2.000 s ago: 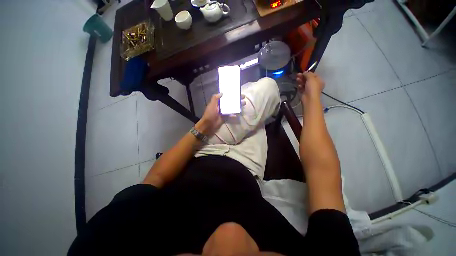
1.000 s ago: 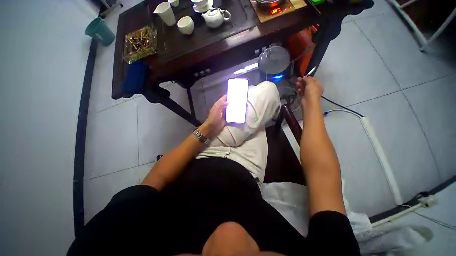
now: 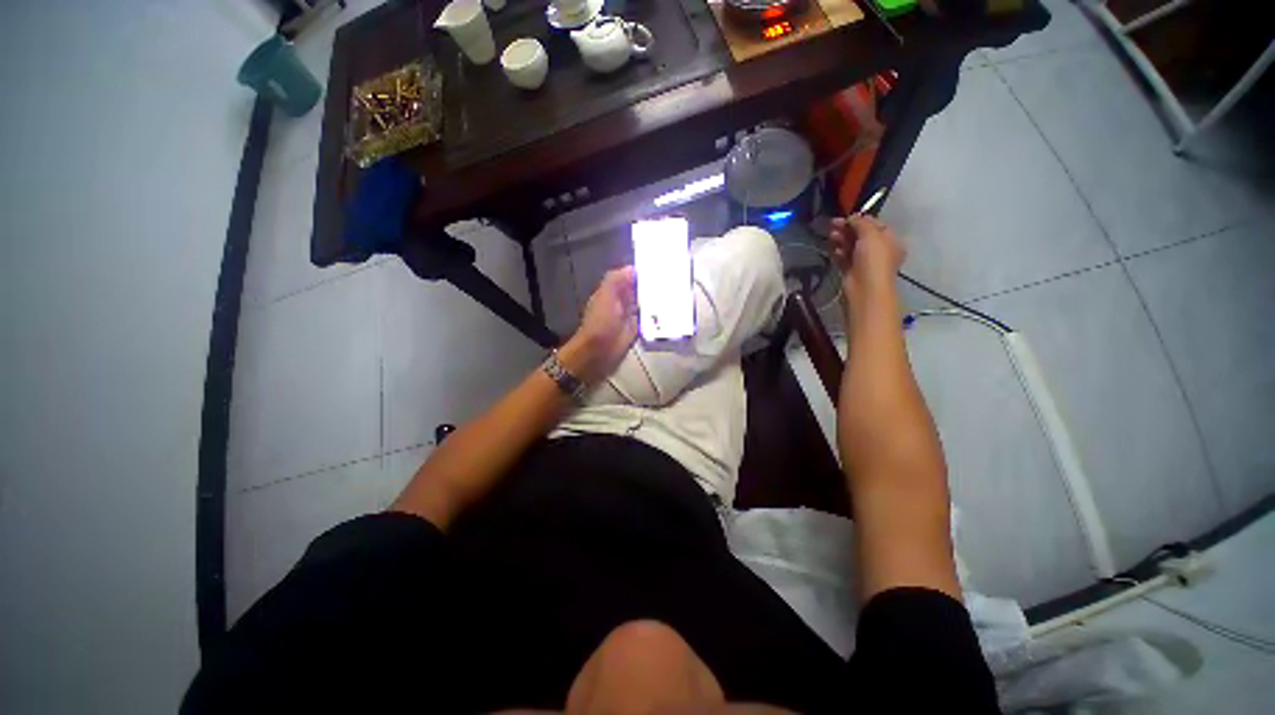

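My left hand holds a smartphone upright over my light trousers. The phone's screen glares white, and nothing on it can be read. A silver wristwatch is on my left wrist. My right hand is raised past the dark chair arm, at the right of my knee. It holds a thin white cigarette between the fingers, pointing up and away from me.
A dark wooden tea table stands ahead, with an ashtray full of butts, white cups, a pitcher, a teapot and a stove with red digits. A round clear-topped vessel is below. A green bin stands left.
The phone and my left hand have moved slightly right and down since the earliest frame. The view has shifted a little. My right hand still holds the cigarette in about the same place.
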